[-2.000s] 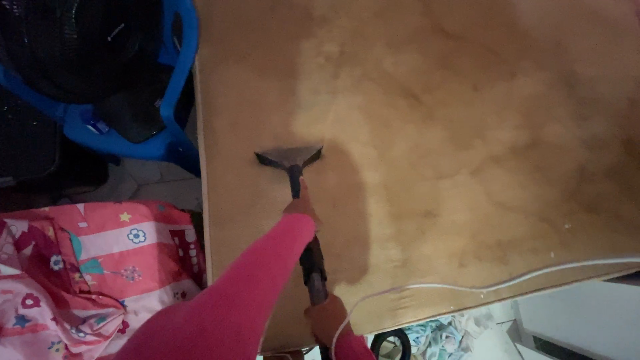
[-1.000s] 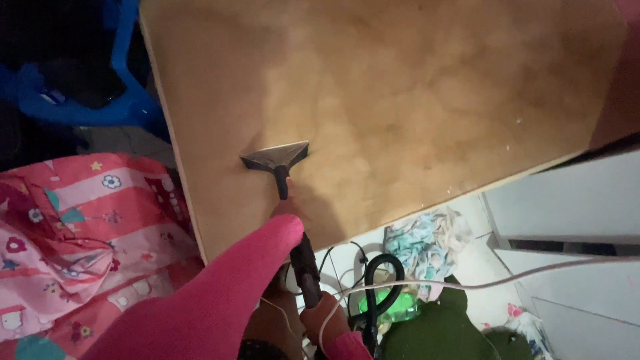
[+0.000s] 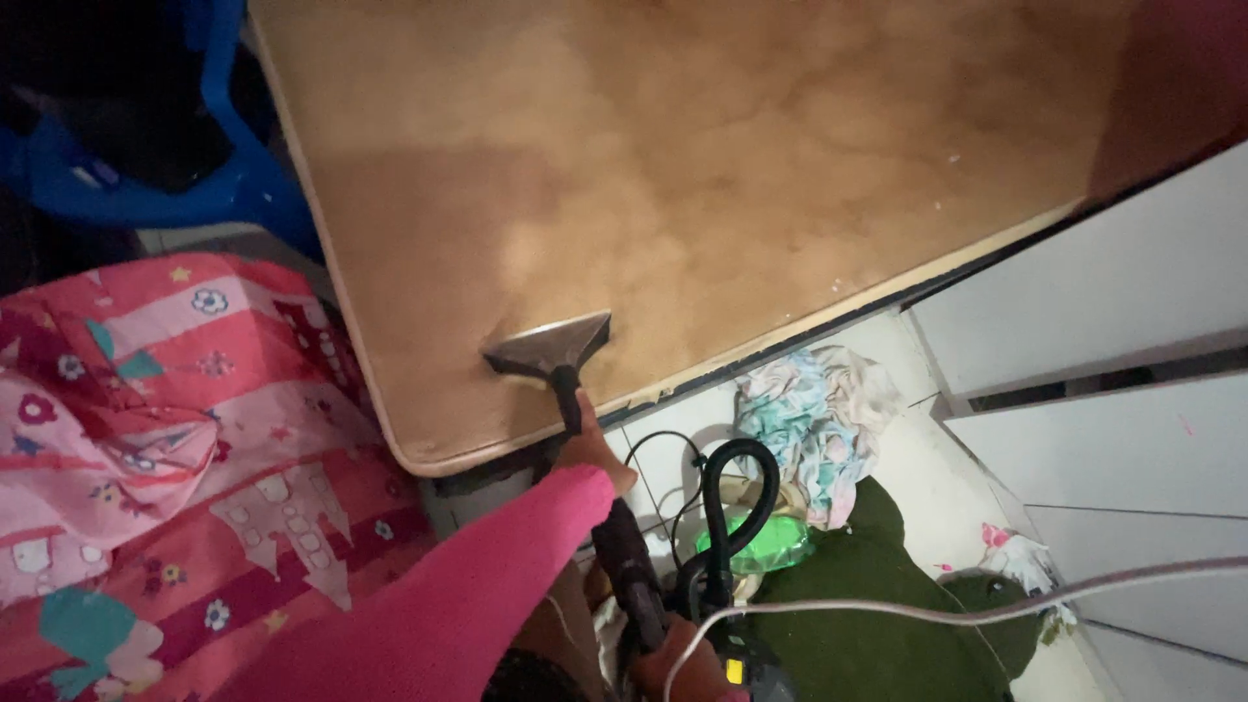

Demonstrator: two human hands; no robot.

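A wide, flat vacuum nozzle (image 3: 551,346) rests on the brown, blotchy, mattress-like padded surface (image 3: 682,195), near its lower left corner. My left hand (image 3: 593,450), in a pink sleeve, is closed around the neck just behind the nozzle. Lower down, my right hand (image 3: 682,663) grips the rear of the dark wand (image 3: 629,565); its fingers are partly hidden. A pale cord or tube (image 3: 877,609) passes in front of the right hand and runs off to the right.
Pink patterned bedding (image 3: 224,419) lies left, below a blue plastic chair (image 3: 156,200). A looped black hose (image 3: 765,478), a green translucent plastic item (image 3: 765,546), crumpled cloth (image 3: 804,409) and a dark green mat (image 3: 848,624) are on the right side. White panels (image 3: 1102,283) stand at far right.
Both hands have drawn the nozzle back towards the surface's near edge. The view has shifted, showing more of the floor, hose and cloth.
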